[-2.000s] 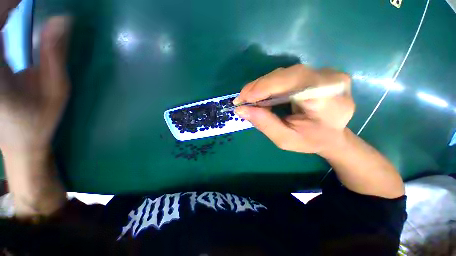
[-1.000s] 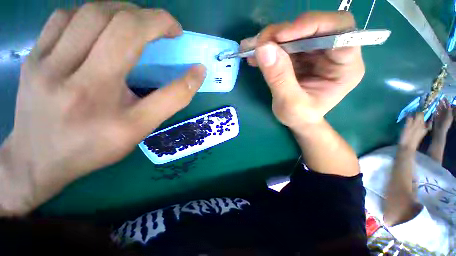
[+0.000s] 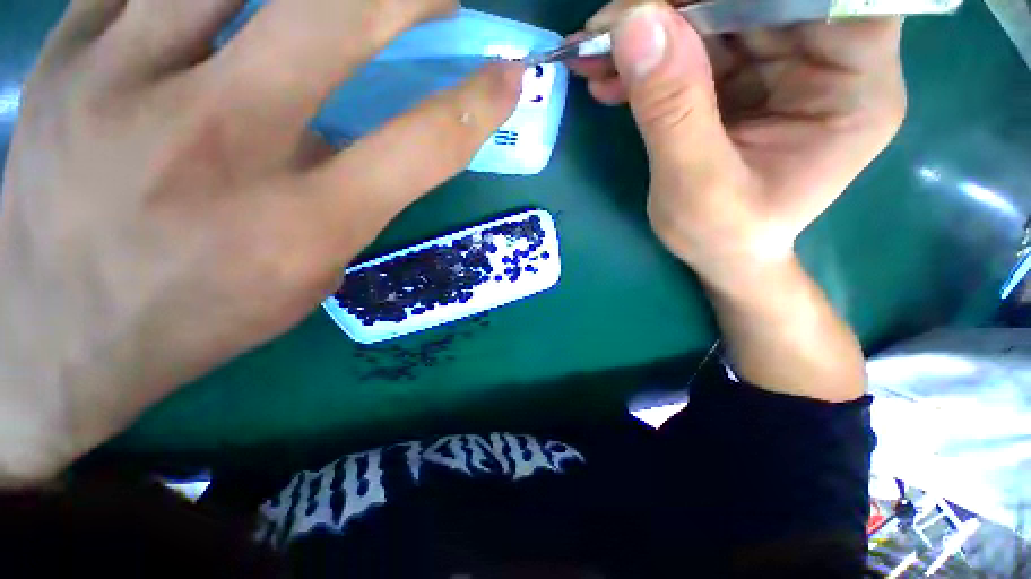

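Note:
My left hand (image 3: 192, 215) holds a light-blue plastic housing (image 3: 537, 122), with small dark holes and a slotted grille near its right end. My right hand (image 3: 746, 124) holds silver tweezers (image 3: 757, 14) like a pen. The tweezer tips are at the housing's right end, close to my left fingertip; whether they grip an insert cannot be told. Below lies a pale parts tray (image 3: 367, 333) heaped with tiny dark discs (image 3: 418, 285).
Loose dark inserts (image 3: 413, 355) are scattered on the green bench surface (image 3: 611, 294) below the tray. At the right edge are a blue piece (image 3: 1017, 271) and white fabric. A pale strip crosses the top right corner.
My left hand came in from the far left and took hold of the housing. My right hand moved from the tray up to the housing with the tweezers. The view has shifted.

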